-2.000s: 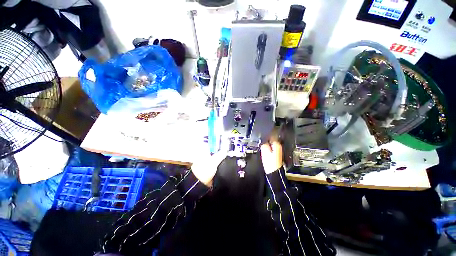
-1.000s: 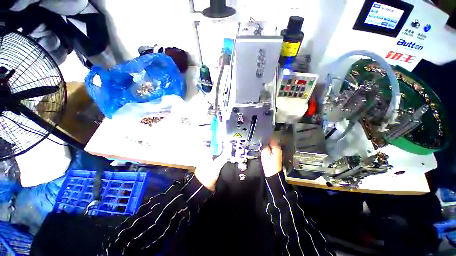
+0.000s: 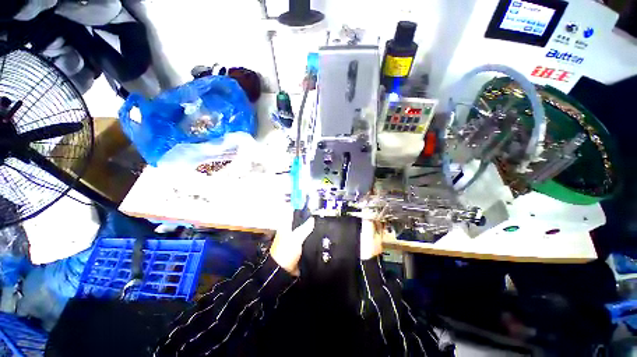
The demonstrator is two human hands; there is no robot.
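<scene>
The black garment (image 3: 323,293) runs from the button sewing machine (image 3: 342,94) down toward the lap. Small shiny buttons (image 3: 326,249) lie in a short row on it, just below the clamp and presser foot (image 3: 332,206). My left hand (image 3: 290,245) grips the cloth at its left side, thumb on top. My right hand (image 3: 371,237) is at the cloth's right edge; its fingertips are partly hidden by the metal arm of the button feeder (image 3: 426,210), which reaches to the presser area.
The green feeder bowl (image 3: 569,192) and clear air hose (image 3: 538,115) are at right. The keypad (image 3: 406,117) and black bottle (image 3: 399,59) stand beside the head. A blue plastic bag (image 3: 164,115), black fan (image 3: 42,132) and blue crate (image 3: 105,263) are at left.
The feeder arm has moved left to the presser area. The garment's visible buttons and my right hand sit slightly lower. The view has shifted a little.
</scene>
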